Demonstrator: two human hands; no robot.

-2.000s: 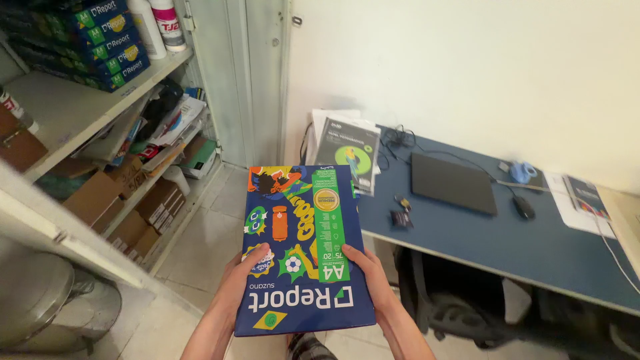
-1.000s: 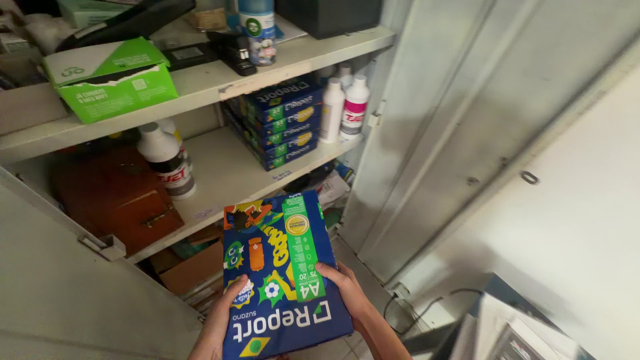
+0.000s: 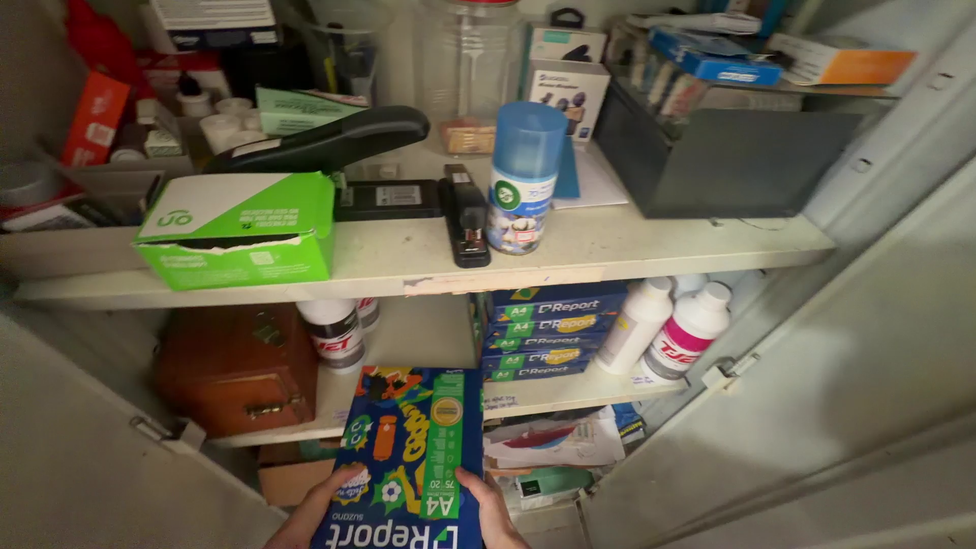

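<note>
A blue Report A4 paper ream (image 3: 408,450) is held between my two hands, its print upside down to me. My left hand (image 3: 316,507) grips its left edge, thumb on top. On its right edge is my right hand (image 3: 492,507), thumb on top too; the fingers of both hands are hidden beneath. Beyond the ream, on the middle shelf, stands a stack of similar paper reams (image 3: 545,335). Left of that stack are a dark-labelled white bottle (image 3: 333,335) and a brown leather-like case (image 3: 236,374); to its right stand white bottles (image 3: 637,324).
The upper shelf (image 3: 579,263) bears a green box (image 3: 244,229), a stapler (image 3: 465,217), a large black stapler (image 3: 328,141), an air freshener can (image 3: 524,179) and a dark bin (image 3: 732,168). Open metal cabinet doors flank the shelves. Papers (image 3: 549,442) lie on the shelf below.
The view has swung from the desk to the cabinet and come nearer its shelves. Both hands have kept hold of the paper ream throughout.
</note>
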